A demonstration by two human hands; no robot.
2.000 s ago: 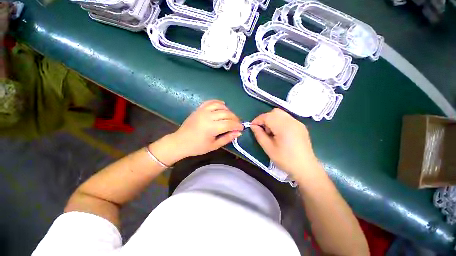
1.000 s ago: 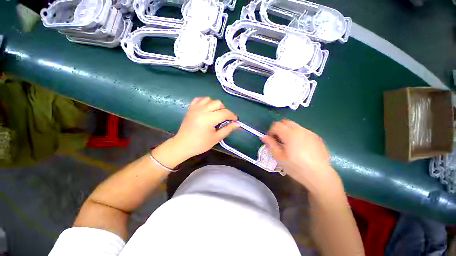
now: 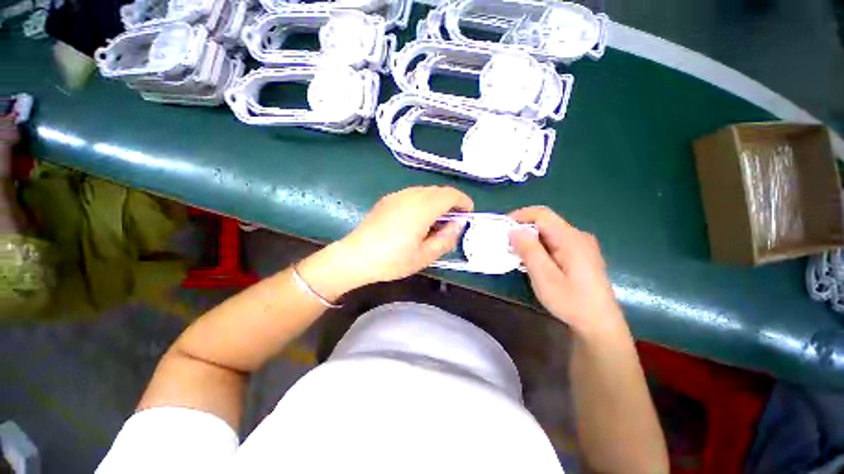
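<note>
A white plastic housing lies at the near edge of the green bench, its round disc toward the right. My left hand holds its left end, fingers over the frame and thumb at the opening. My right hand grips its right end beside the disc. The far left part of the housing is hidden under my left hand. No small part can be made out between my fingers.
Stacked white housings stand in rows beyond my hands, with more piles at the far left. An open cardboard carton with a clear liner stands at right. More white housings lie beside it.
The housing's disc, partly covered by my right hand before, now shows between my hands. My left hand has moved right along the frame. My right hand now grips the right end.
</note>
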